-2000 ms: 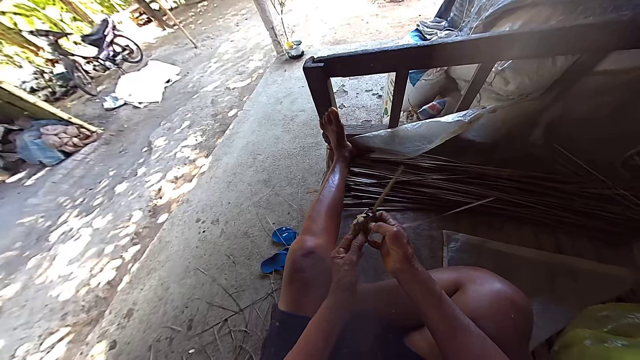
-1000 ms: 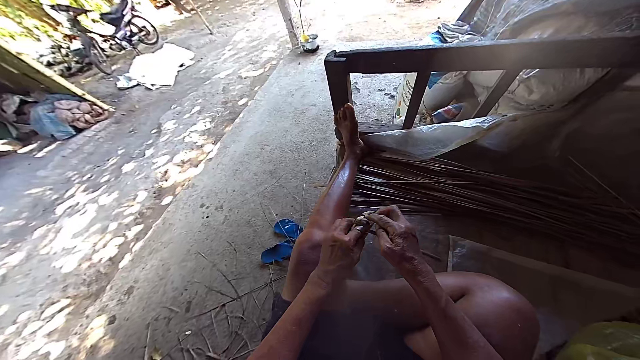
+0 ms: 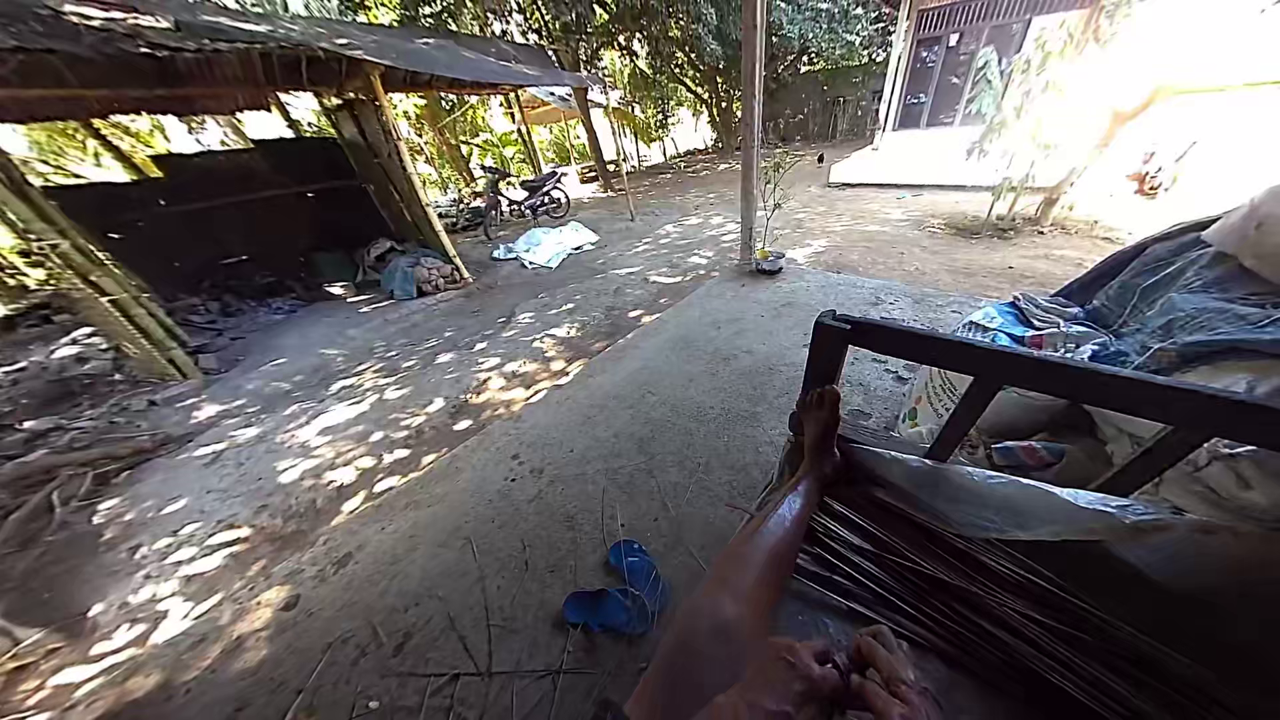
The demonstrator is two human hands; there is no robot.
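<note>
Low in the view, at the bottom edge, my left hand (image 3: 790, 675) and my right hand (image 3: 885, 670) are close together beside my outstretched leg. Their fingers are bent inward; whatever lies between them is dark and blurred, so I cannot tell what it is. To their right, a bundle of long thin brown sticks or leaf ribs (image 3: 960, 600) lies on the seat of a dark wooden bench. My bare foot rests against the end of the bench frame (image 3: 1040, 375).
Blue slippers (image 3: 625, 595) and scattered thin sticks (image 3: 480, 640) lie on the concrete floor. Plastic sheeting (image 3: 1010, 490) runs along the bench, with filled sacks (image 3: 935, 400) behind it. A post (image 3: 750, 130), a motorcycle (image 3: 525, 197) and a roofed shelter (image 3: 300, 50) stand farther off.
The view has tilted up, showing the yard and shelter. The light stick that rose from my hands two seconds ago is no longer visible there. My hands remain close together.
</note>
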